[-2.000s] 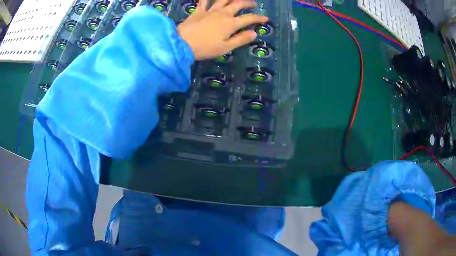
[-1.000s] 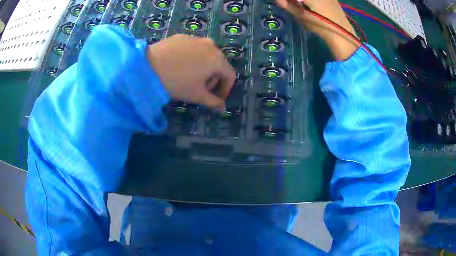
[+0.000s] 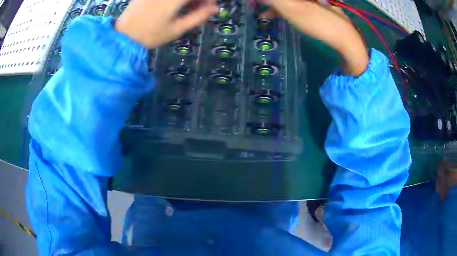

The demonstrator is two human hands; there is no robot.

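Note:
A large clear blister tray (image 3: 295,145) lies flat before me on the green bench. Most pockets in view hold a small dark-ringed disc with a green centre (image 3: 265,70). A lower pocket one column in from the right is empty. My left hand (image 3: 160,22) is blurred over the upper middle of the tray, its fingertips beside a green-centred disc; whether it holds one cannot be told. My right hand (image 3: 320,25) reaches over the upper right, partly cut off by the top edge. It grips the test probe, which is mostly hidden; the red lead (image 3: 373,25) runs from it.
A white board with rows of small marks (image 3: 22,45) lies at the left, another (image 3: 401,12) at the upper right. Dark wired parts (image 3: 426,85) are heaped at the right. The bench edge curves before my body. Another person's blue clothing (image 3: 426,215) shows at the lower right.
My right hand has come from the lower right to the top of the tray with the probe. My left hand has moved up from the lower pockets, and one pocket there is now empty.

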